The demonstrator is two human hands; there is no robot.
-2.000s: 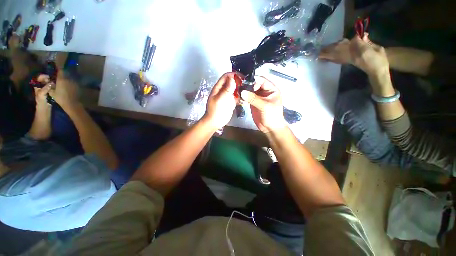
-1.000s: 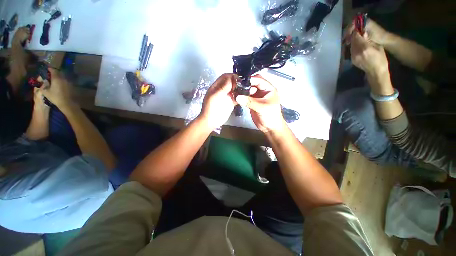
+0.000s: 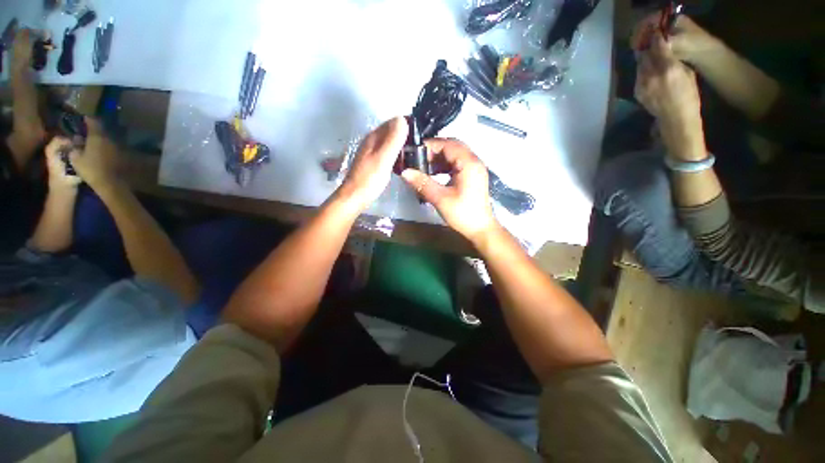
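Observation:
My right hand [image 3: 455, 185] holds a black cylindrical housing [image 3: 417, 159] upright over the table's front edge, with thumb and fingers around it. My left hand [image 3: 375, 165] is at its left side, fingers against the housing or its lead; the exact contact is hidden. A coiled black cable [image 3: 440, 101] stands just above the hands and seems joined to the housing. Some reddish colour shows between the fingers, too small to name.
White table [image 3: 298, 118] holds a wire bundle with yellow connectors [image 3: 246, 154], black rods [image 3: 251, 83], a mixed cable pile [image 3: 508, 74], another coiled cable [image 3: 508, 192] and a clear bag [image 3: 348, 158]. Other people's hands work at left [image 3: 68, 158] and right [image 3: 665, 72].
The coiled black cable has shifted left, now apart from the pile behind it. The housing shows more openly between my hands. The view has shifted slightly, and the person at right has moved their hands.

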